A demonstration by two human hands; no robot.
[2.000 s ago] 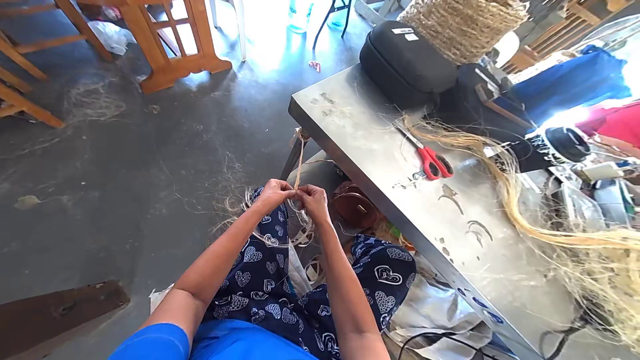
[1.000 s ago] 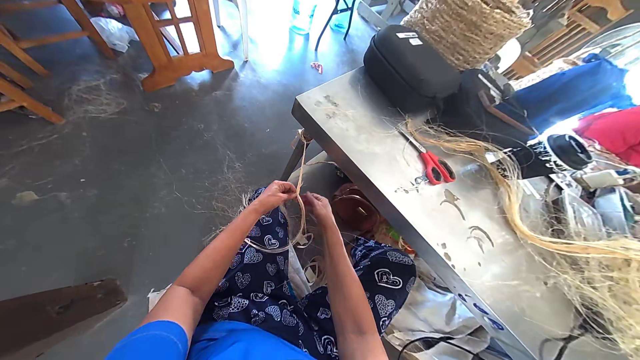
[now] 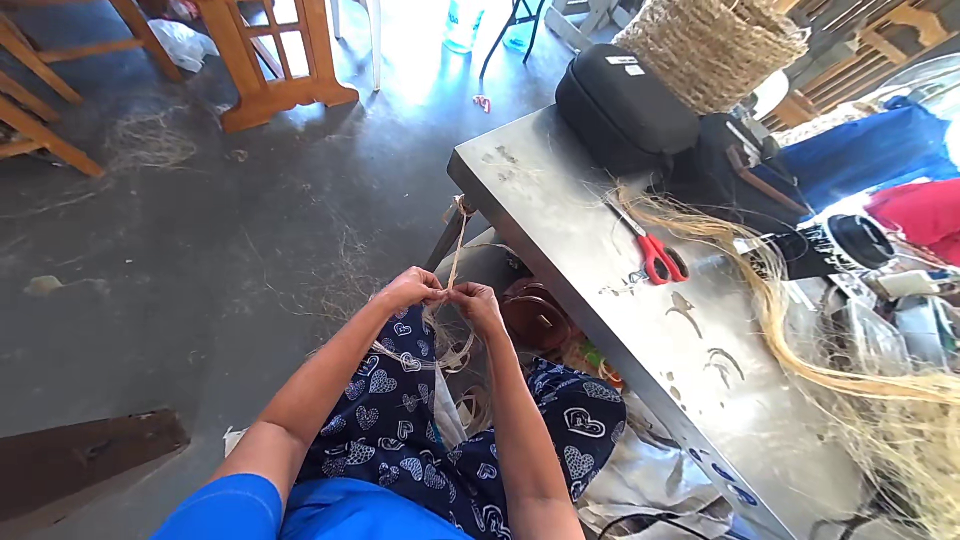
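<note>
My left hand [image 3: 417,289] and my right hand [image 3: 474,301] meet over my lap, both pinching a pale fiber braid [image 3: 459,251]. The braid runs up taut to the leg under the table's near corner, where it is tied. Loose fiber strands [image 3: 448,360] hang below my fingers over the heart-print trousers. On the metal table [image 3: 585,247] lie red-handled scissors [image 3: 654,251], right of my hands, and a long hank of blond fiber [image 3: 772,330] stretching to the right edge. My fingertips partly hide the working point of the braid.
A black hard case [image 3: 626,105] and a coiled woven basket [image 3: 709,52] stand at the table's far end. Cloths, a black-lidded jar [image 3: 859,241] and plastic containers crowd the right. Below the table edge is a brown bag [image 3: 536,315]. Wooden furniture [image 3: 277,90] stands at the upper left.
One second ago my hands were apart, with a strand looping below them; now they are together at the braid. Two seconds ago they were also close together.
</note>
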